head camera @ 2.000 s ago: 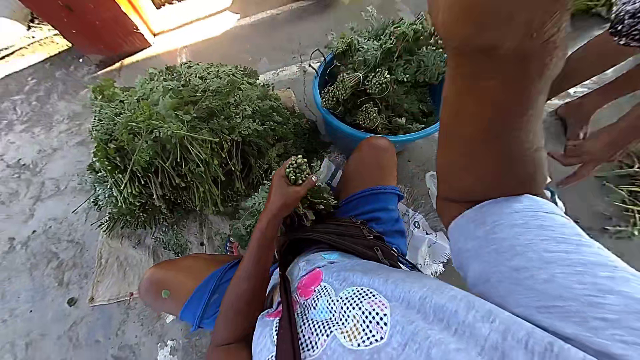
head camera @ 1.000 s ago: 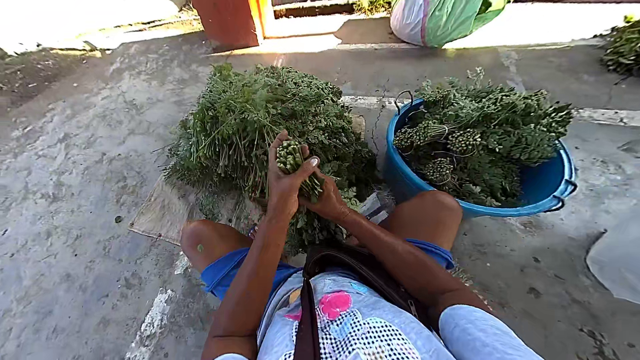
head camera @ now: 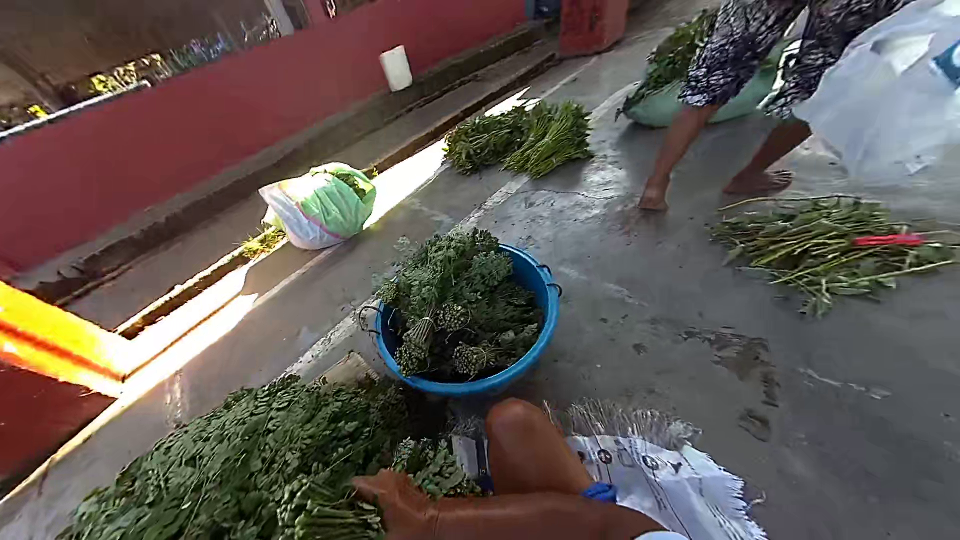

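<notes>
At the bottom edge my right hand (head camera: pixel 396 496) reaches left across my knee. It touches or lies against green stems (head camera: pixel 337 517), with leafy sprigs just beyond it; its fingers are partly hidden, so its grip cannot be made out. My left hand is out of view. A large heap of leafy green stems (head camera: pixel 255 457) fills the lower left. Ahead of my knee stands a blue plastic tub (head camera: pixel 553 300) holding tied bunches of the greens (head camera: pixel 454 317), some with their cut ends up.
A woven sack (head camera: pixel 667 480) lies beside my knee. Farther off are a green-and-white bag (head camera: pixel 330 206), leafy bundles (head camera: pixel 547 139) and a stem pile with a red item (head camera: pixel 889 240). A barefoot person (head camera: pixel 720 90) stands at the upper right near a translucent plastic bag (head camera: pixel 885 97). A red wall (head camera: pixel 225 112) runs behind.
The view has swung up and over. One second ago both hands were together at a bunch of stems; now only my right hand shows, low by the heap.
</notes>
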